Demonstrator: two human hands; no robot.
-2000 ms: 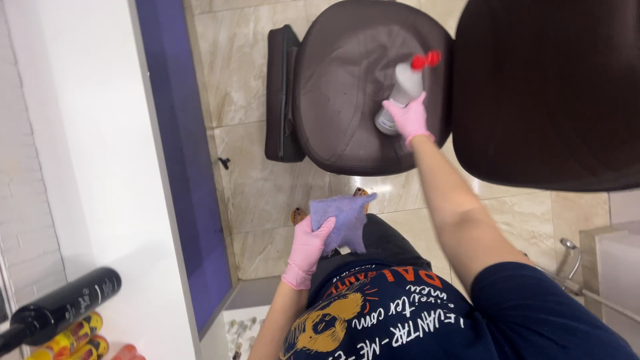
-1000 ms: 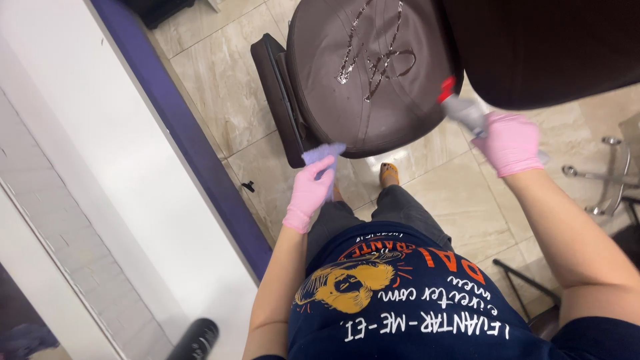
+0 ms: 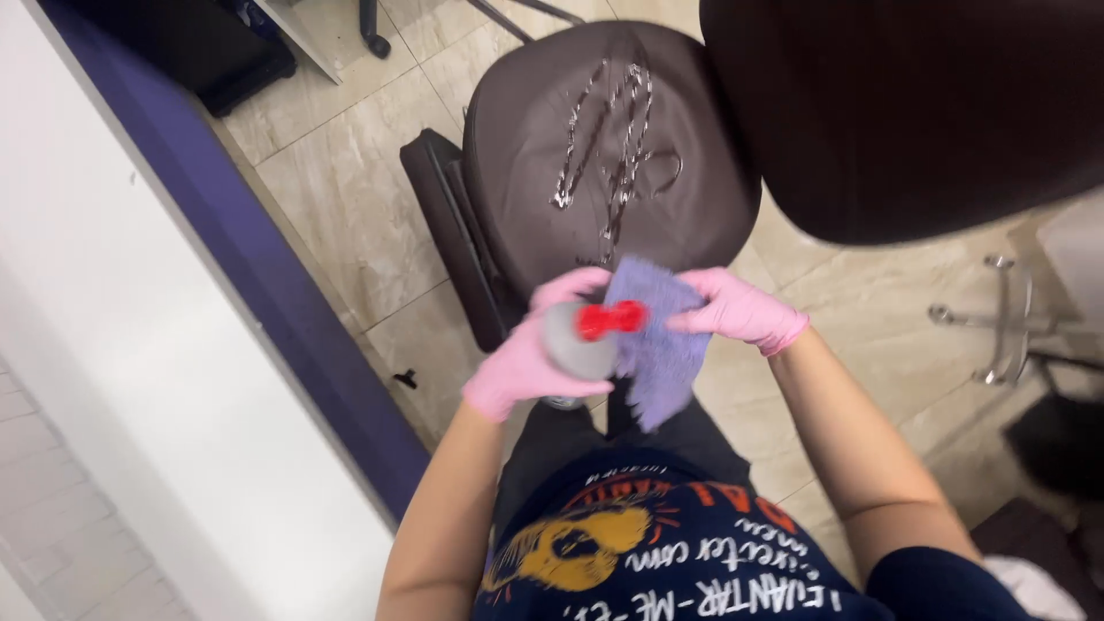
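Note:
Both my hands wear pink gloves. My left hand (image 3: 526, 354) is wrapped around a grey translucent squeeze bottle (image 3: 576, 347) with a red cap, held above my legs. Beside it, my right hand (image 3: 733, 310) grips a purple microfiber cloth (image 3: 668, 345) by its upper right edge. The cloth hangs down next to the bottle's cap. Just beyond the hands is the brown padded seat (image 3: 526, 112) of a chair, with wet, glossy streaks of liquid (image 3: 634, 164) squirted over it.
The chair's dark backrest (image 3: 906, 112) rises at upper right, and a padded armrest (image 3: 453, 233) runs along the seat's left. A white counter (image 3: 155, 345) with a purple side borders the left. A metal chair base (image 3: 1000, 319) stands on the tiled floor at right.
The bottle has passed from my right hand to my left, and the cloth from my left hand to my right. Liquid streaks have appeared on the seat since the oldest frame.

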